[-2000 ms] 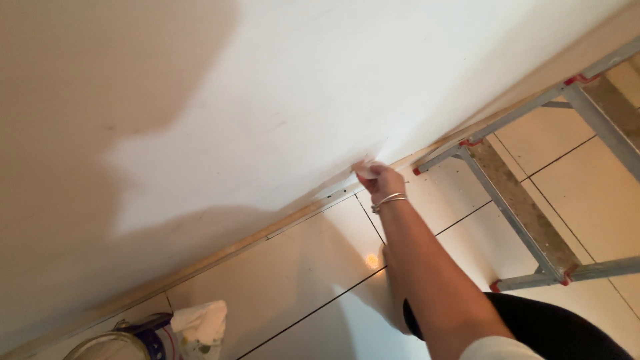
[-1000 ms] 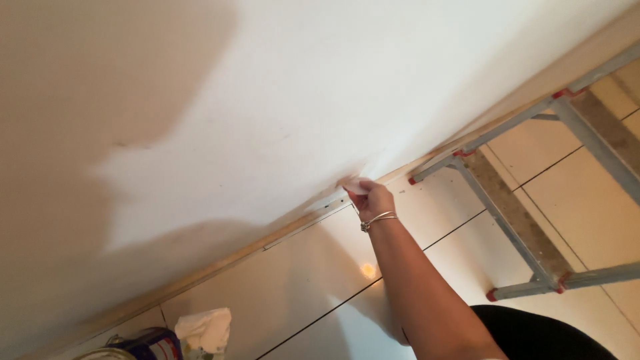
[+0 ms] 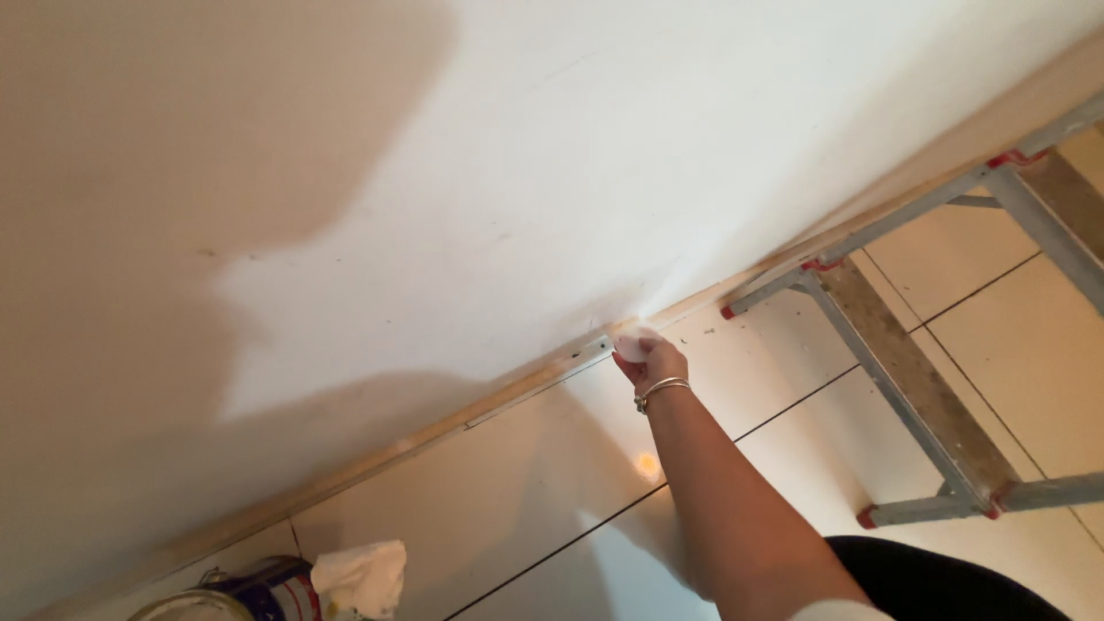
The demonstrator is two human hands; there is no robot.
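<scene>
My right hand [image 3: 653, 358], with thin bracelets at the wrist, pinches a small, thin, whitish piece [image 3: 636, 343] between thumb and fingers. The piece is at the foot of the white wall [image 3: 517, 198], by the top edge of the baseboard [image 3: 509, 385]; whether it touches the wall is hard to tell. Just left of the fingers, small dark holes or marks show on a pale section of the baseboard. My left hand is out of view.
An aluminium stepladder [image 3: 880, 379] with red plastic feet stands at the right, close to the wall. At bottom left is a paint can [image 3: 272, 586] with a crumpled white cloth or paper [image 3: 360, 576] beside it. Large pale tiles [image 3: 483, 517] cover the floor.
My right hand has moved slightly down from the wall face to the baseboard's top edge, still pinching the whitish piece.
</scene>
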